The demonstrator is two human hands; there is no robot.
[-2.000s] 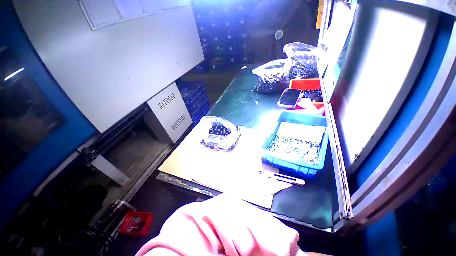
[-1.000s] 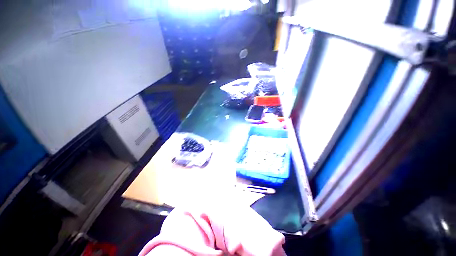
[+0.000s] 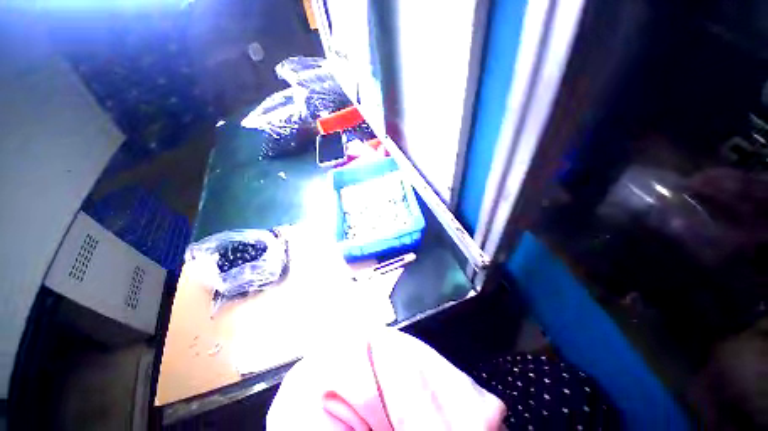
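Neither of my hands shows; pink fabric of my clothing fills the bottom centre. In front of it, a tan cardboard sheet lies on the green bench, glaring white under the lamp. An opened clear plastic bag with small black parts stands on the cardboard's left part. A blue bin right of the bag holds many tiny pale or silvery pieces. A slim pale tool, perhaps a knife, lies by the bin's near edge.
Fuller bags of black contents, a red-orange bin and a dark phone stand at the far end. A blue and white door frame borders the bench's right side. White-dotted dark fabric is at lower right. A white cabinet stands left.
The view has swung right, so the bench and its things sit further left in the picture. The small red basket at lower left has left view, and the dotted fabric now shows.
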